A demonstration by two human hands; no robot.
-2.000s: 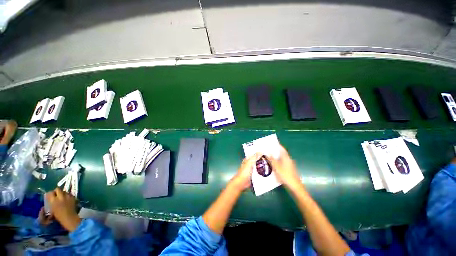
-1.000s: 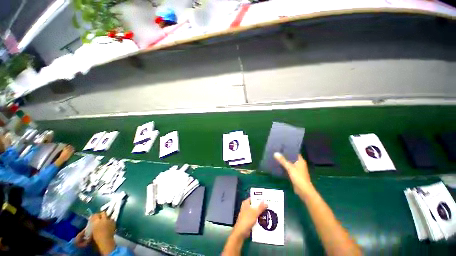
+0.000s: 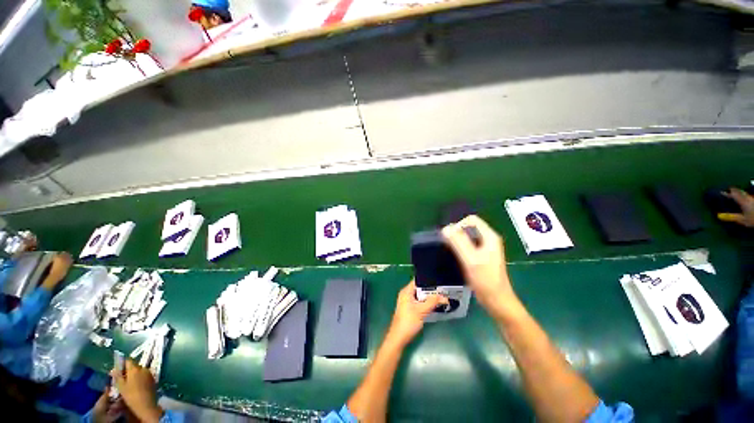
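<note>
My right hand (image 3: 479, 256) grips a dark box (image 3: 436, 263) held upright just above a white printed sleeve (image 3: 446, 304). My left hand (image 3: 411, 312) holds the sleeve at its left side, low over the green worktop. The box's lower end is at the sleeve's upper edge; whether it is inside cannot be told. The sleeve's round picture is partly hidden by my left fingers.
Two dark boxes (image 3: 341, 318) lie left of my hands, beside a heap of white strips (image 3: 248, 304). A sleeve stack (image 3: 686, 309) lies at right. Sleeved boxes (image 3: 337, 233) and dark boxes (image 3: 616, 218) lie on the far strip (image 3: 397, 198). Other people's hands (image 3: 136, 387) show at both sides.
My right hand has brought the dark box from the far strip back to the sleeve and tipped it upright. My left hand still holds the sleeve. The camera view has shifted.
</note>
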